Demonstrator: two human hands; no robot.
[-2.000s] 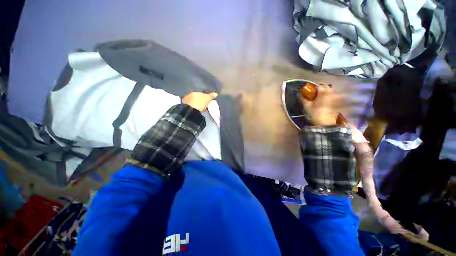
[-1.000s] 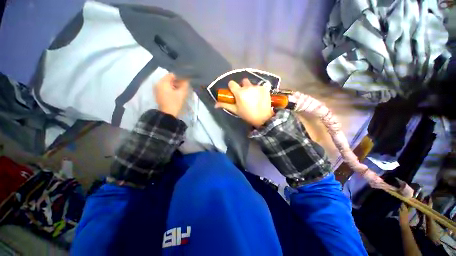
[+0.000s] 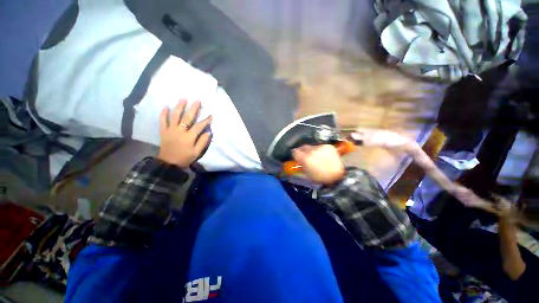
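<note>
The grey garment piece (image 3: 218,44) lies folded on the table, its white inner side (image 3: 88,65) showing at left and centre, crossed by a dark strip (image 3: 142,86). My left hand (image 3: 184,136) lies with fingers spread on the white side near its front edge and grips nothing. My right hand (image 3: 322,164) is closed on the orange handle of the steam iron (image 3: 304,135) and is blurred. The iron's pale-rimmed soleplate is at the garment's right edge, near my body; whether it touches the cloth cannot be told.
The pink steam hose (image 3: 434,168) runs from the iron to the lower right. A grey and white garment pile (image 3: 443,41) is at the upper right. Dark cloth (image 3: 467,109) lies beyond a brown-yellow strip (image 3: 433,145). Another person's arm (image 3: 509,245) shows at lower right. Patterned cloth (image 3: 50,245) is at lower left.
My right hand has brought the iron from the right onto the garment's right part, then down towards me. My left hand has let go of the edge, moved left and opened flat.
</note>
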